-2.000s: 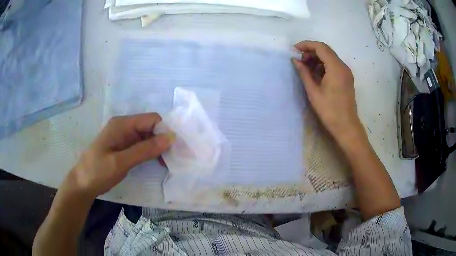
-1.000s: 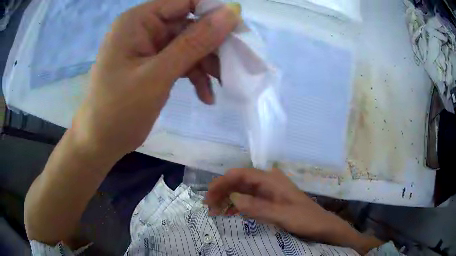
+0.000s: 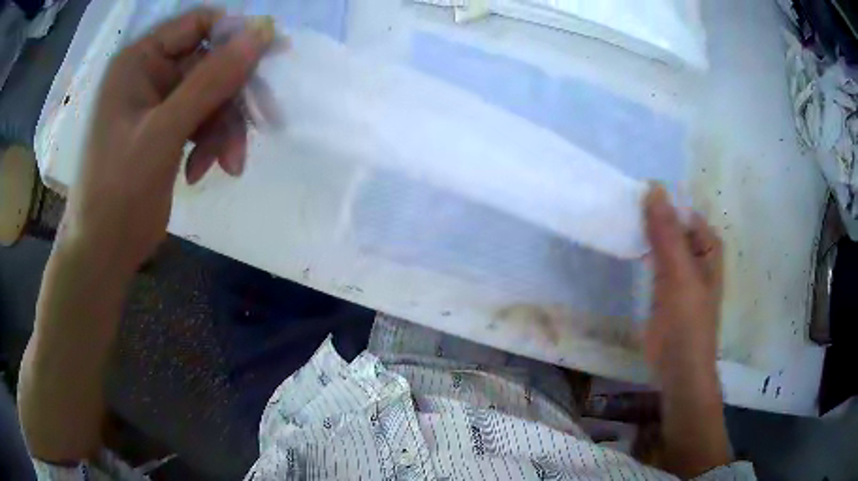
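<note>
A white, thin strip of interlining [image 3: 452,146] is stretched between my two hands, above the table. My left hand [image 3: 188,103] grips its left end at the upper left. My right hand [image 3: 682,254] grips its right end at the right. Below it lies a light blue striped fabric panel [image 3: 452,225] under a see-through white layer. The strip hides the panel's middle. Both hands and the strip are somewhat blurred.
A white folded stack [image 3: 602,23] lies at the far edge. Light blue panels [image 3: 315,17] lie at the upper left, partly cut off. A scrap heap [image 3: 828,122] and a metal-edged dark object [image 3: 825,282] are at the right. A round stool [image 3: 16,193] shows at the left.
The crumpled white piece that hung from my left hand is now spread out. My right hand has moved up and right from the table's front edge and taken hold of its other end.
</note>
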